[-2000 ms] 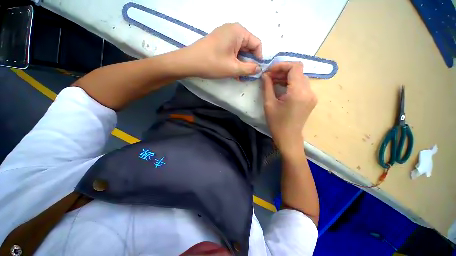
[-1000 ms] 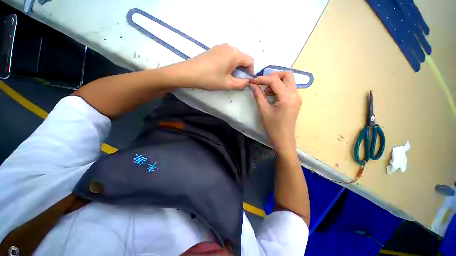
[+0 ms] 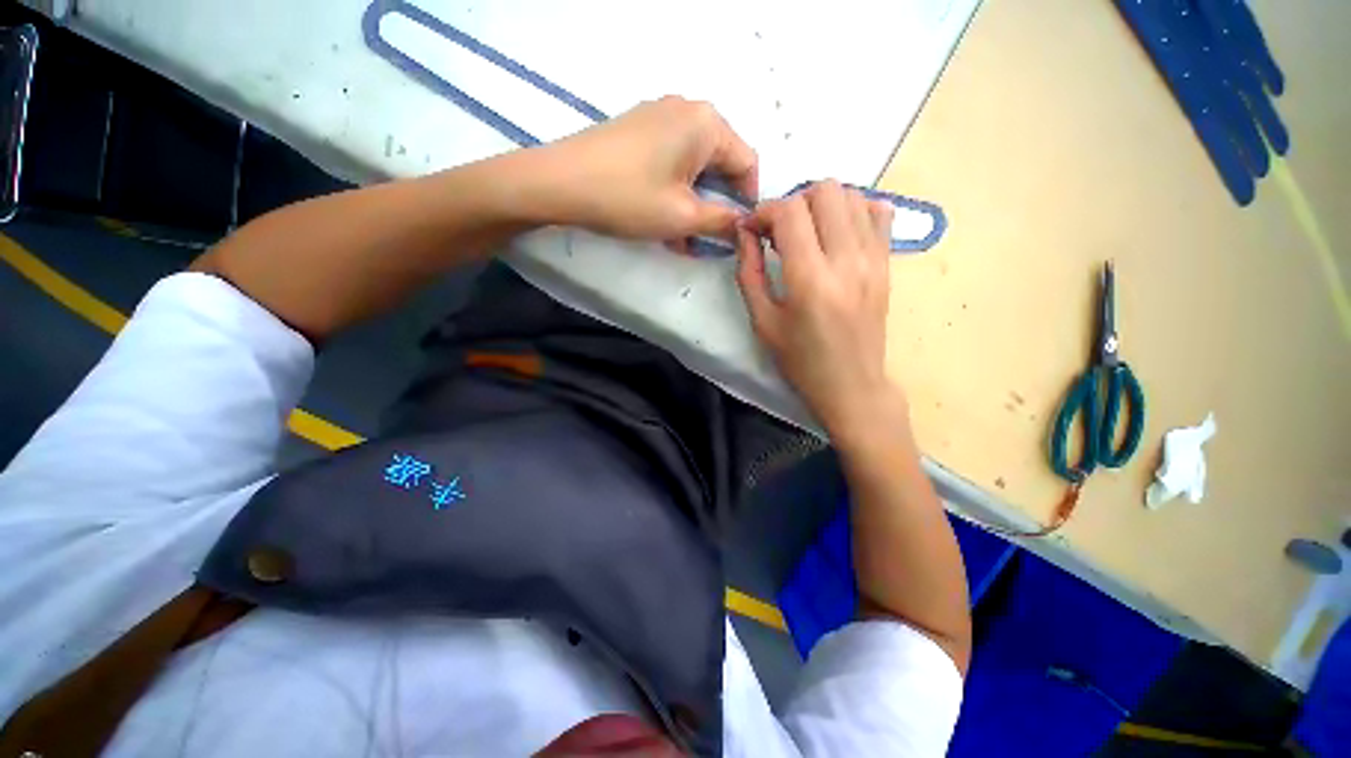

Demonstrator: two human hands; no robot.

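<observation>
A strap piece [image 3: 471, 98] lies wrong side up on the pale table surface, its white centre framed by a grey-blue rim. One round end points to the upper left, the other to the right over the tan board. My left hand [image 3: 652, 170] pinches the strap's middle part between thumb and fingers. My right hand [image 3: 818, 267] meets it there, thumb and fingertips pinched together at the strap. The fingers hide this part of the strap, and whether a small scrap is between the fingertips cannot be told.
Dark green-handled scissors [image 3: 1098, 397] lie on the tan board [image 3: 996, 348] to the right, beside a crumpled white scrap [image 3: 1182, 461]. Navy dotted straps [image 3: 1212, 86] fan out at the upper right. A small grey oval object [image 3: 1313, 555] is at the far right.
The right hand's fingers have closed in over more of the strap, and its forearm has swung slightly right. Compared with two seconds ago, the view has shifted, bringing the grey oval object into sight.
</observation>
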